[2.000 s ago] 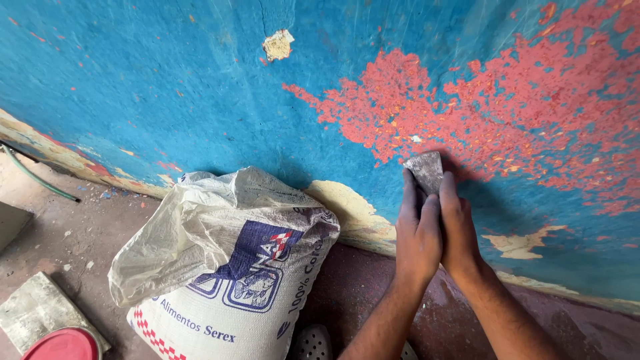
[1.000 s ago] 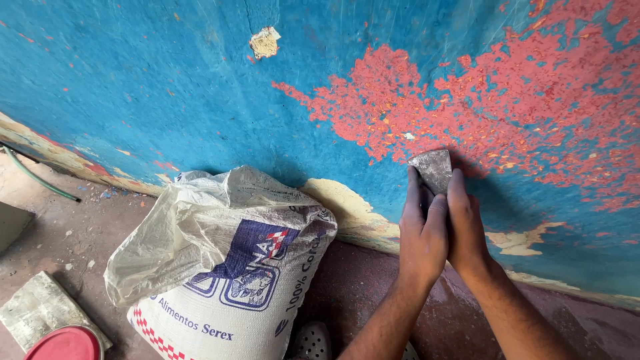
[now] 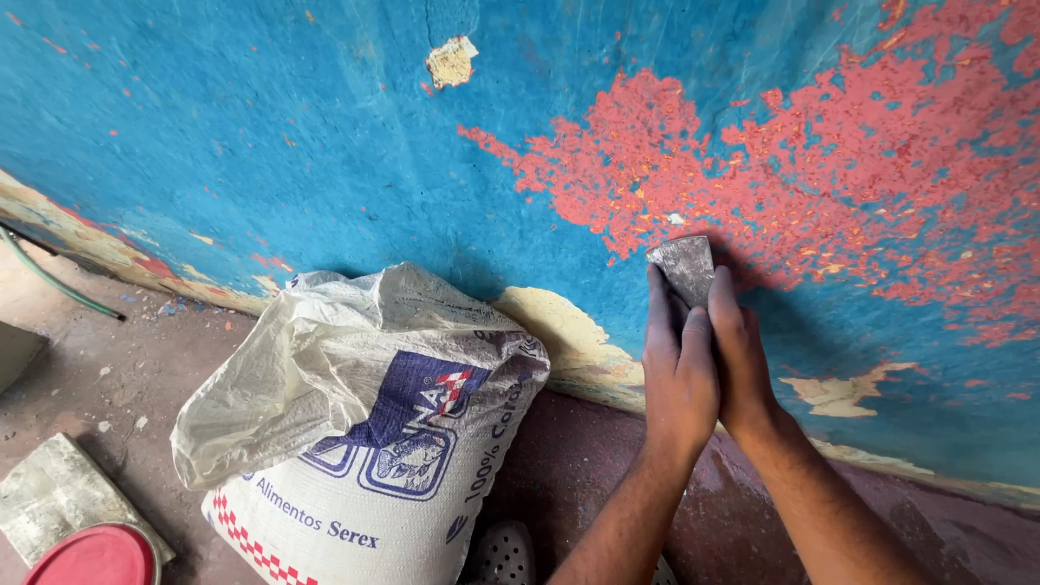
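Both my left hand (image 3: 681, 370) and my right hand (image 3: 741, 357) grip a metal scraper (image 3: 687, 264), its handle hidden between them. The blade, smeared with grey and white residue, points up and rests at or close to the painted wall (image 3: 341, 162). Around and above the blade, the blue paint gives way to a ragged pinkish-red patch (image 3: 861, 175) with orange flecks. Below it, near the foot of the wall, cream-coloured areas (image 3: 561, 329) are exposed. My fingers look dusty grey.
A white woven sack (image 3: 325, 512) with printing leans near the wall, left of my arms. At lower left are a red round lid (image 3: 97, 559) and a stained flat slab (image 3: 61, 487). A green hose (image 3: 61, 284) lies on the floor farther back. A perforated clog (image 3: 505, 552) shows beside the sack.
My hands and the scraper stay close to the lower edge of the red patch, both hands still gripping it; the blade has shifted only slightly. The sack and lid have not plainly moved.
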